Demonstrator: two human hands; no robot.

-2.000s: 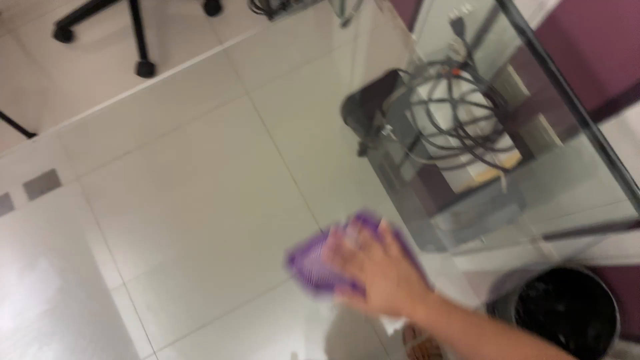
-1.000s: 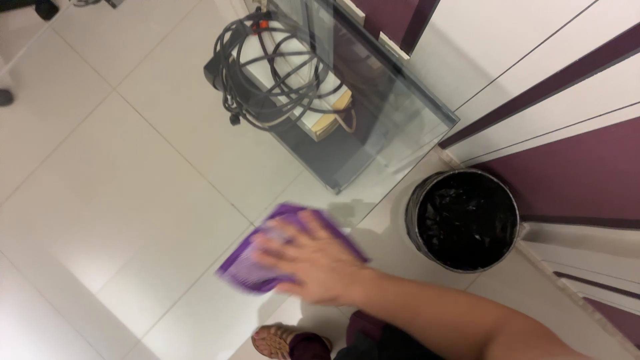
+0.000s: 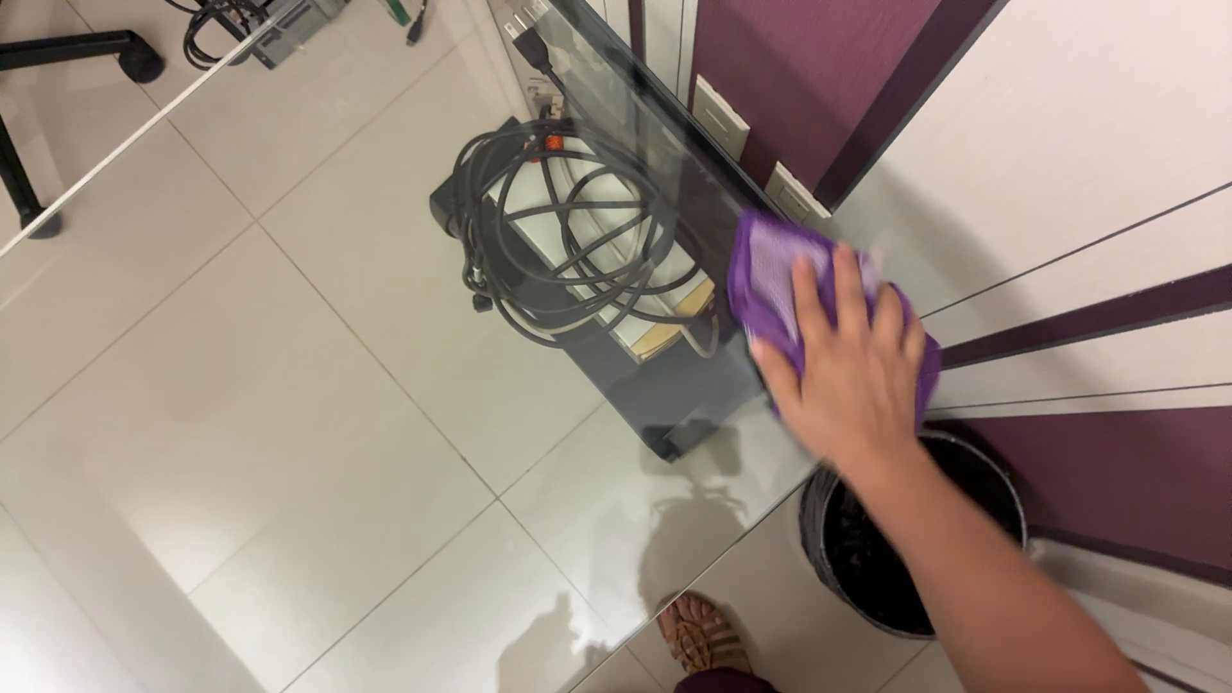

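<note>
My right hand [image 3: 852,371] lies palm down with spread fingers on a purple cloth [image 3: 775,279] with a pale mesh-like middle. Hand and cloth are at the right-hand edge of a clear glass tabletop [image 3: 289,462], close to the panelled wall. To the left of the cloth, a coiled bundle of black cables [image 3: 568,231] shows through the glass, lying over a white box-like object [image 3: 626,332] on a dark grey case [image 3: 664,395]. The fingers look slightly blurred. My left hand is out of view.
A black waste bin [image 3: 924,539] stands under my forearm, beside the wall. Wall plates [image 3: 717,115] sit on the purple panel [image 3: 770,58]. A sandalled foot [image 3: 698,630] is at the bottom. Black chair legs with casters [image 3: 140,58] are at the upper left.
My right hand and the cloth have moved over to the wall-side edge of the glass, right of the cables; one second ago they were below the cables. The view has shifted.
</note>
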